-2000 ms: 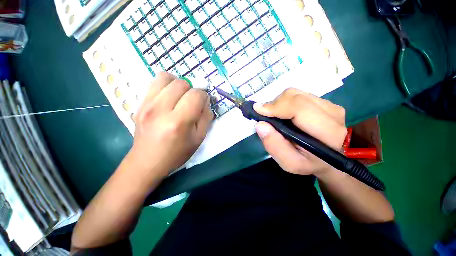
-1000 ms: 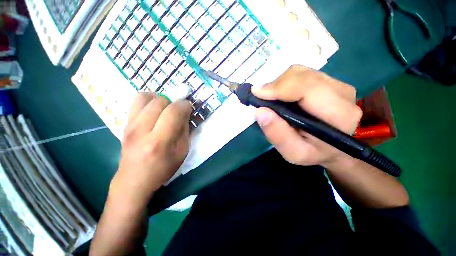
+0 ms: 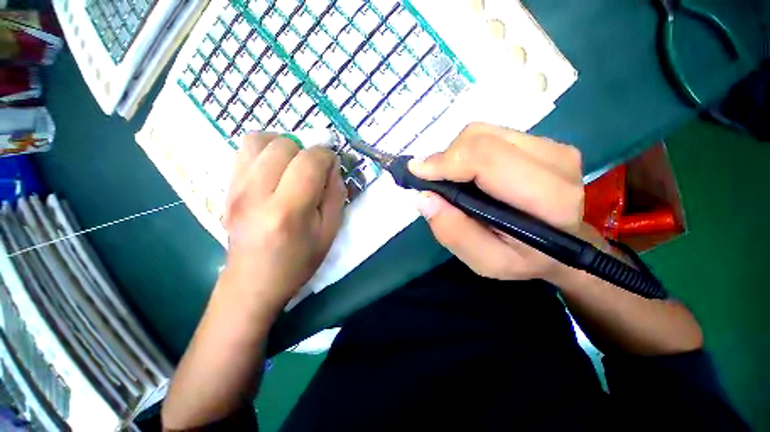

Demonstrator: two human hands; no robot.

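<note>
My right hand (image 3: 507, 202) is shut on a black soldering iron (image 3: 540, 239), its thin metal tip pointing up and left over the panel near my left fingertips. My left hand (image 3: 283, 202) rests over the near left part of the tray, fingers curled, a green band on one finger and a small white piece at the fingertips. Solder wire (image 3: 101, 225) runs in from the left towards this hand; its grip on the wire is hidden. The PCB panel (image 3: 314, 89), a grid of small boards with a green centre strip, lies in the white tray (image 3: 540, 59).
A stack of trays (image 3: 118, 80) is at upper left and upright trays (image 3: 93, 287) are at far left. Green-handled pliers (image 3: 667, 55) lie at upper right. A red object (image 3: 646, 223) sits in a small box beyond my right hand.
Since one second ago, my left hand has moved right and slightly up, and the iron's tip is closer to the left fingertips. The view has shifted slightly.
</note>
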